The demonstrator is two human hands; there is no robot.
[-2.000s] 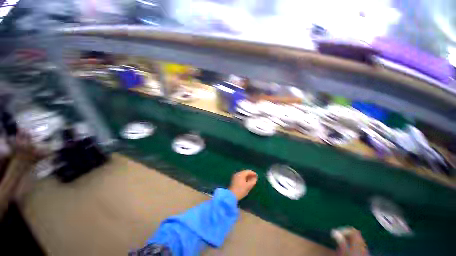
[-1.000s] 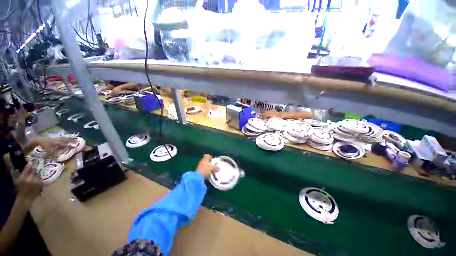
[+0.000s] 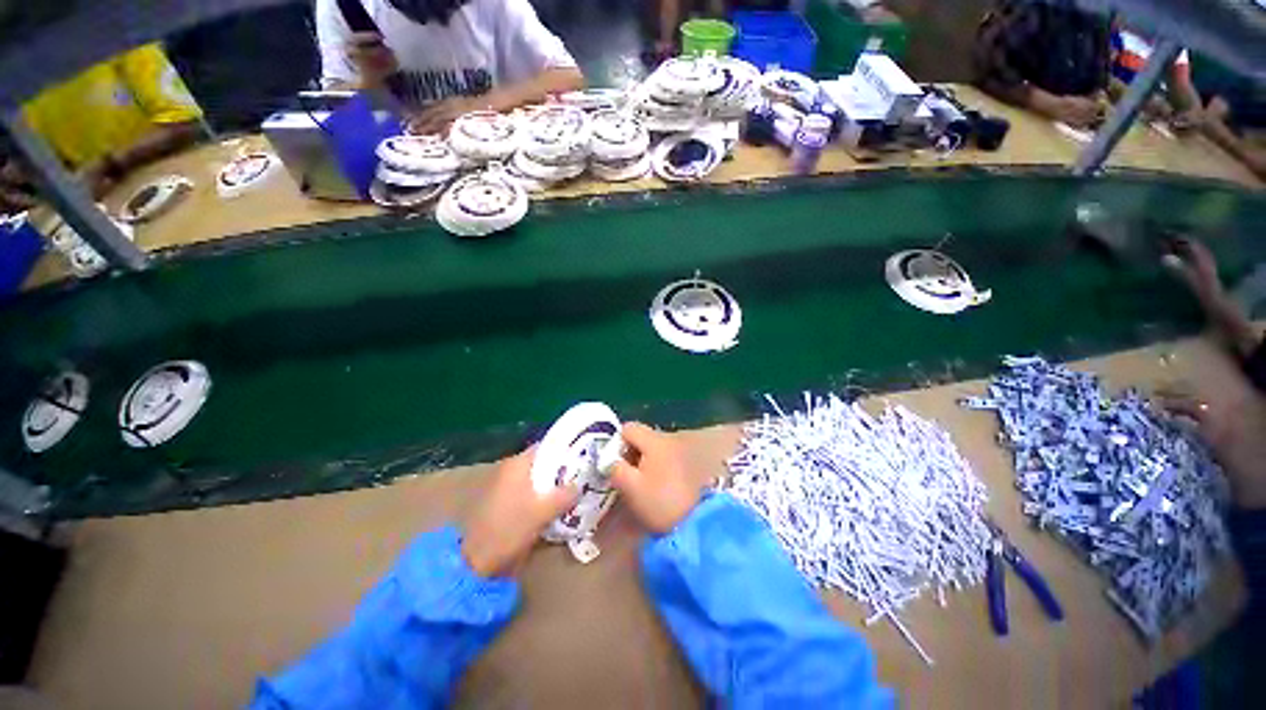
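Note:
A round white housing [image 3: 574, 451] with dark slots is held tilted between my two hands, above the front bench near the belt edge. My left hand [image 3: 511, 511] grips its left side, with the thumb on its face. My right hand [image 3: 653, 479] is at its right side, with thumb and fingers closed at the housing's face. Whether a small part is between the right fingers cannot be told.
A heap of white strips [image 3: 861, 499] lies right of my hands, blue-handled pliers [image 3: 997, 583] beside it, blue-grey strips [image 3: 1111, 486] farther right. The green belt [image 3: 555, 305] carries several discs. Stacked housings [image 3: 553, 136] and people are opposite. Another person's arm [image 3: 1229, 312] reaches in at right.
The view has turned right and down. My left hand has brought a housing from the belt to over the bench. My right hand, out of view one second ago, is now at the housing.

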